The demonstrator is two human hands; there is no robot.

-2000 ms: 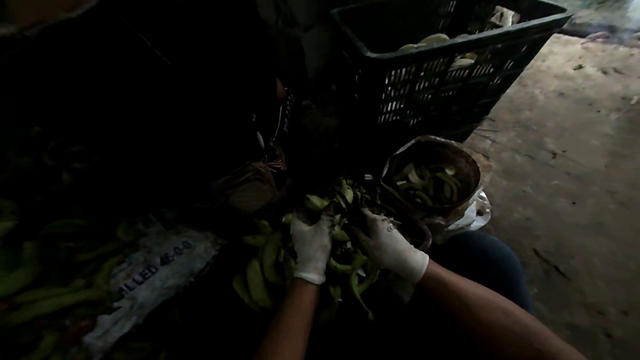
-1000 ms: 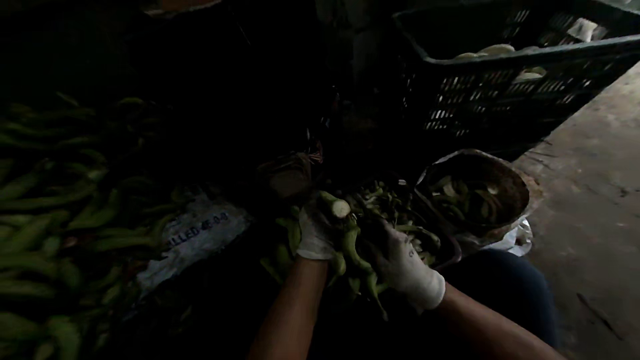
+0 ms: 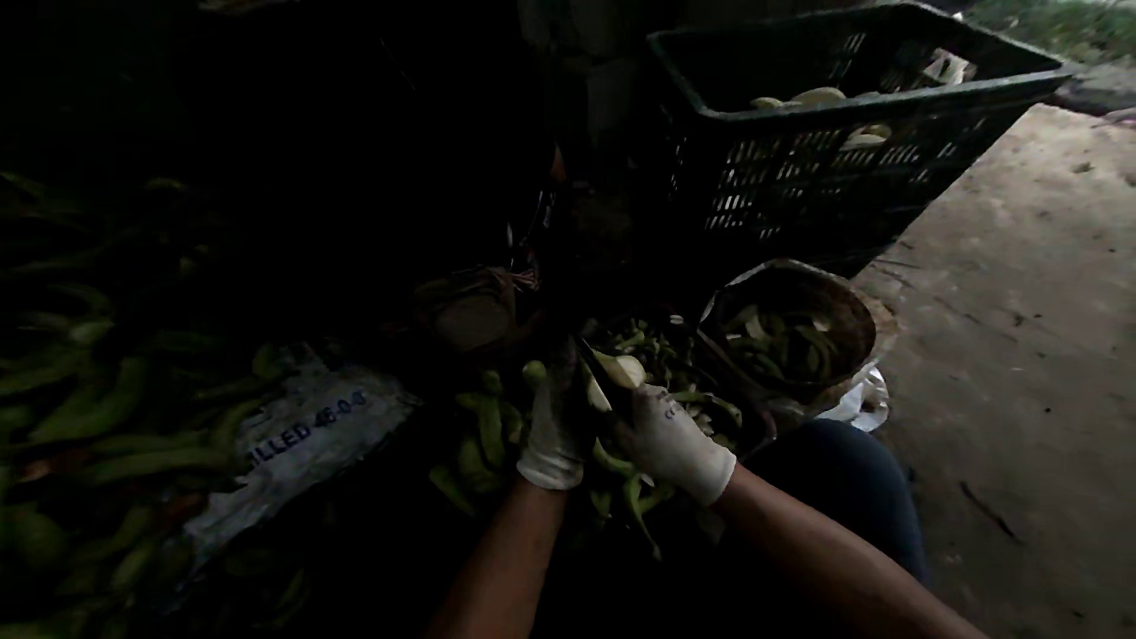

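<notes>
My left hand point(image 3: 552, 430), in a pale work glove, is upright above a pile of green bananas point(image 3: 484, 435); its fingers fade into shadow beside a green banana tip point(image 3: 534, 373). Close on its right is my right hand point(image 3: 679, 444), gloved too, with curled fingers against a partly peeled banana point(image 3: 624, 370) whose pale flesh shows. A dark, thin edge lies along that banana, too dim to name. What each hand grips is hidden. Peel strips point(image 3: 635, 497) hang below my right hand. Behind the hands is a container of green peelings and pieces point(image 3: 652, 342).
A round tub point(image 3: 865, 319) with peels or banana pieces stands right of the hands. Behind it is a dark green plastic crate point(image 3: 887, 106) holding pale pieces. Green bananas point(image 3: 98, 408) and a printed sack point(image 3: 319, 435) lie left. My knee point(image 3: 843, 488) is close on the right.
The banana with a pale cut end, at my left hand one second ago, no longer shows there. A partly peeled one now shows at my right hand's fingers. The view has swung left and back.
</notes>
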